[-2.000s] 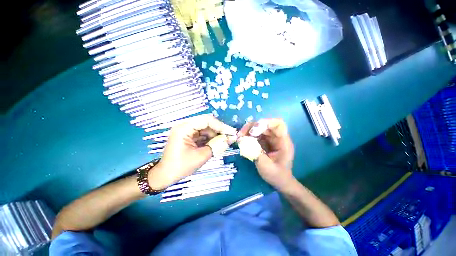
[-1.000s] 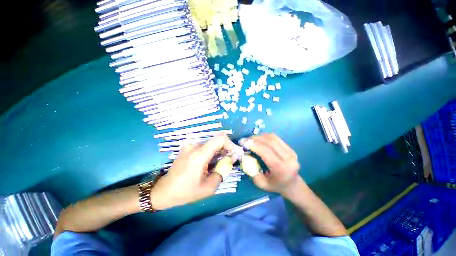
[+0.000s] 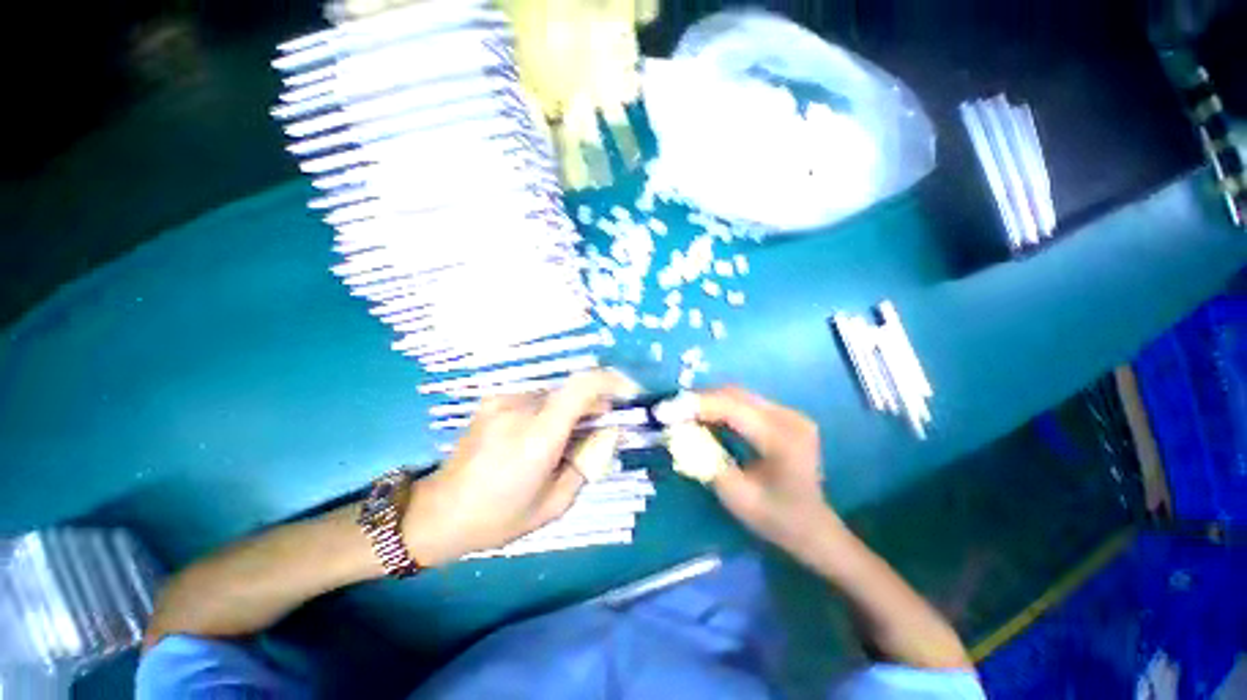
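Note:
My left hand (image 3: 513, 465), with a metal bracelet watch, grips the end of a slim metal rod (image 3: 635, 419) between thumb and fingers. My right hand (image 3: 752, 458) meets it at the rod's end, thumb and index finger pinched together. Whether a small white piece is between the right fingertips cannot be told, as they are blurred. Both thumbs have cream-yellow coverings. The long slanting row of metal rods (image 3: 445, 192) lies beyond and under my left hand. Loose small white plastic pieces (image 3: 656, 274) lie to the right of the row.
A clear plastic bag of white pieces (image 3: 807, 151) lies beyond the loose pile, beside yellow strips (image 3: 574, 69). A short rod stack (image 3: 882, 362) lies right. Pale rods (image 3: 1012, 171) lie on a dark area. Bagged rods (image 3: 75, 595) are at left, blue crates (image 3: 1197, 410) at right.
The hands have moved down from their place two seconds ago and stay close together. A dark gap with the rod now shows between the fingertips. The view has shifted slightly.

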